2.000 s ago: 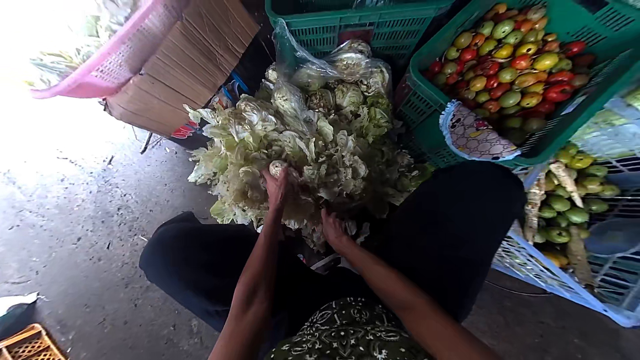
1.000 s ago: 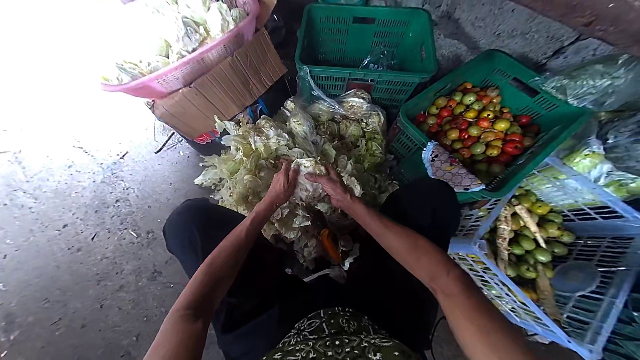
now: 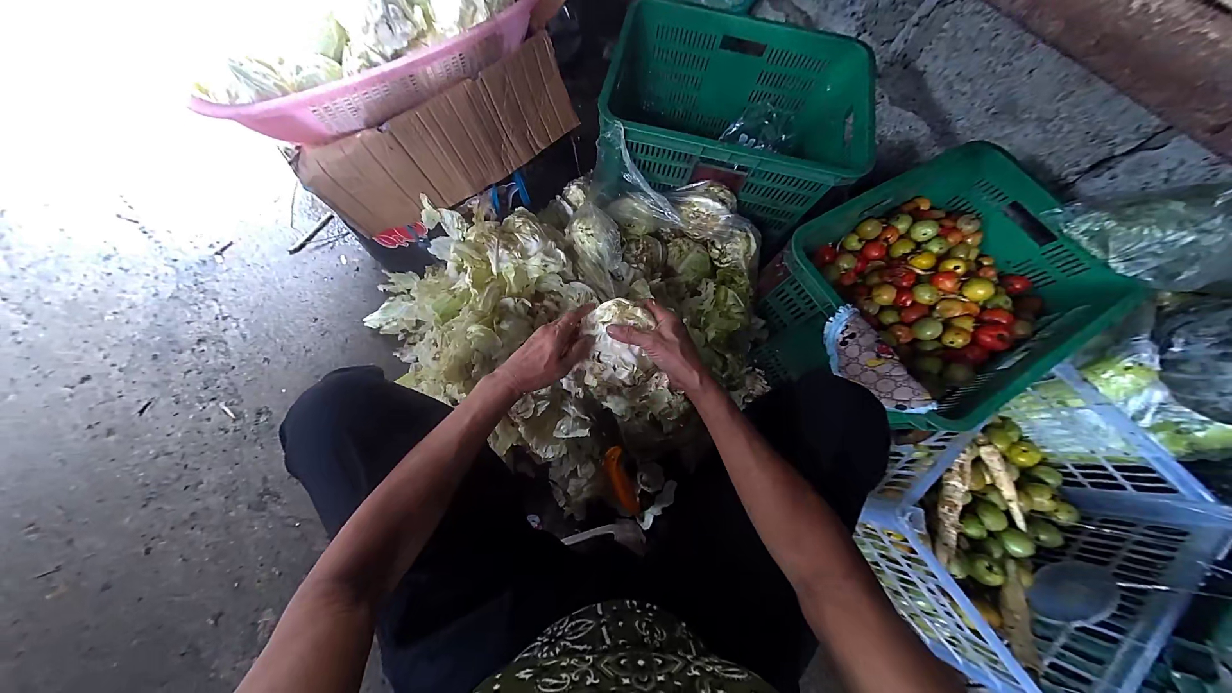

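Between my two hands is a pale head of lettuce point(image 3: 618, 332), above a heap of loose lettuce leaves point(image 3: 481, 289). My left hand point(image 3: 551, 354) holds its left side and my right hand point(image 3: 664, 348) its right side, thumb across the top. Just beyond, a clear plastic bag point(image 3: 674, 217) holds more leafy heads. Between my knees, below the heap, lies an orange object point(image 3: 622, 479), perhaps a tool handle; its other end is hidden among the leaves.
A pink plastic basket point(image 3: 371, 94) of leafy vegetables sits over a cardboard box point(image 3: 443, 144). A green crate point(image 3: 736, 43) with a plastic bag inside stands ahead. At right are a green crate point(image 3: 1088, 289) of tomatoes point(image 3: 924, 279) and a pale blue crate point(image 3: 1145, 510) with green fruit and roots.
Two seconds ago my hands were apart, the left on a pale head and the right lower in the leaves. One second ago both were around a pale head, as now. The orange object has come into sight.
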